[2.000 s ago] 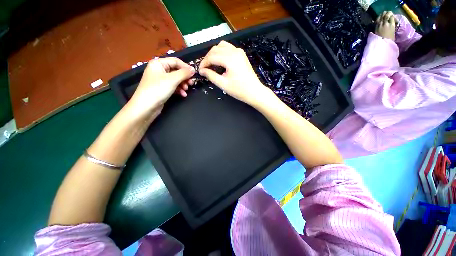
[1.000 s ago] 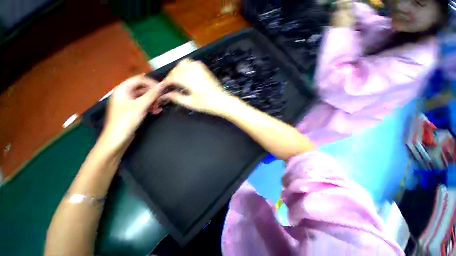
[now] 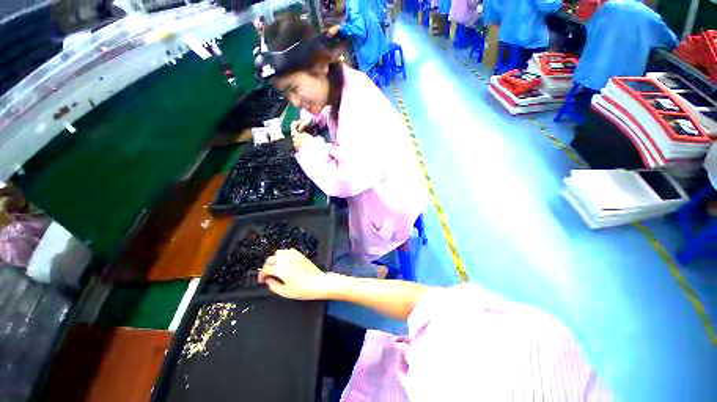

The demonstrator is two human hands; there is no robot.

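Observation:
The black divided parts tray (image 3: 259, 345) lies at the lower left of centre. Its far section holds a heap of glossy black plastic housings (image 3: 245, 255). Its near section holds a scatter of tiny gold and silvery metal contacts (image 3: 206, 326). My right hand (image 3: 291, 275) is over the near edge of the housings, by the divider, with fingers curled down; the fingertips are partly hidden, so I cannot tell whether they hold a housing. My left hand is out of the picture.
A neighbour in a pink smock sits beyond, by another black tray (image 3: 263, 174) full of black parts. Reddish-brown boards (image 3: 177, 245) lie left of the trays. Blue floor with yellow lines (image 3: 511, 204) runs right, with stacked white and red trays (image 3: 656, 118) and workers in blue.
The view has swung up and to the right. My right hand has left the metal contacts and is at the housings. My left hand has gone out of view.

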